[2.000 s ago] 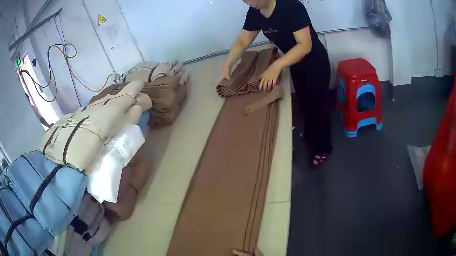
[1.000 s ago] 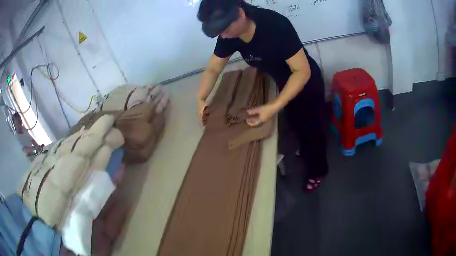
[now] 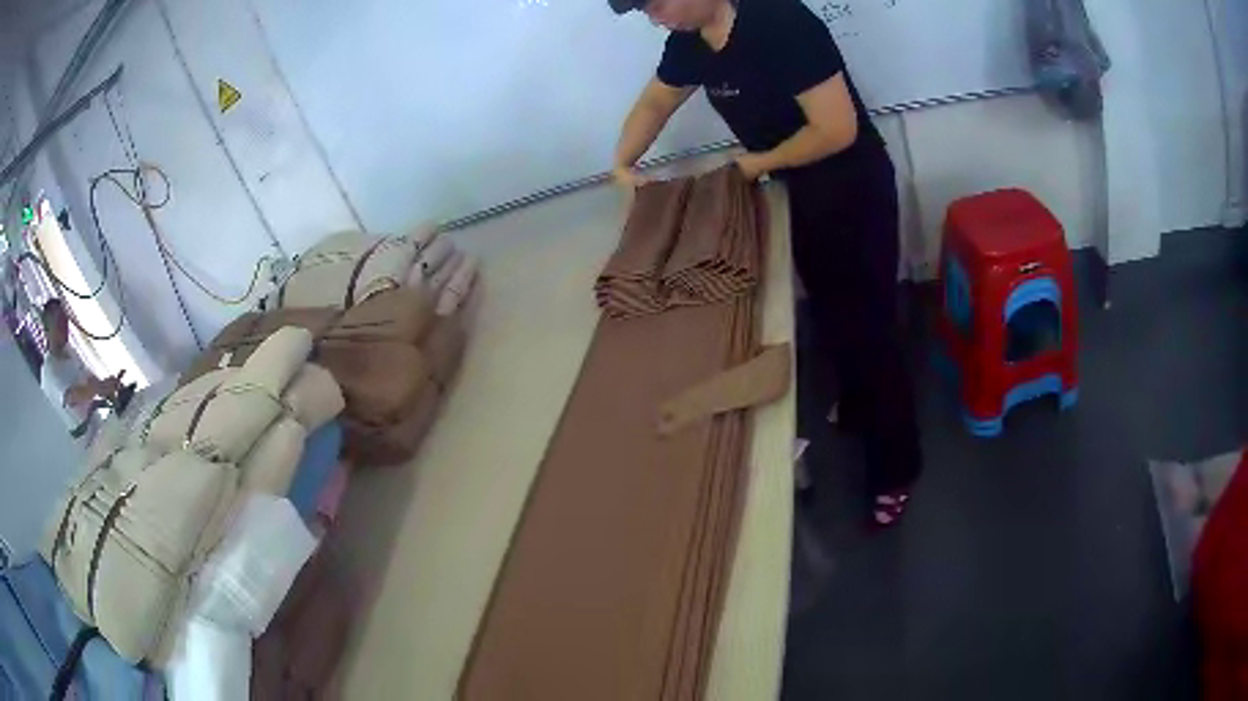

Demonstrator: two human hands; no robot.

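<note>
Neither of my hands is in view. A long brown curtain panel (image 3: 589,507) lies lengthwise along the pale table (image 3: 452,411), with layered hems along its right side. Its far part is folded into a thick pleated stack (image 3: 680,253). A co-worker in black stands at the far right side of the table, both hands at the far end of this stack. A loose brown tieback (image 3: 725,390) lies across the panel's right hems, nearer me than the stack.
Strapped beige (image 3: 144,548), brown (image 3: 383,363) and light-blue bundles (image 3: 55,637) line the table's left side, with a white wrapped bundle (image 3: 247,575). A red stool (image 3: 1013,308) stands on the grey floor. Something red (image 3: 1225,589) is at the right edge.
The co-worker's hands have moved from the stack's near end to its far end. The view has shifted. A hand or small brown piece at the bottom edge two seconds ago is gone.
</note>
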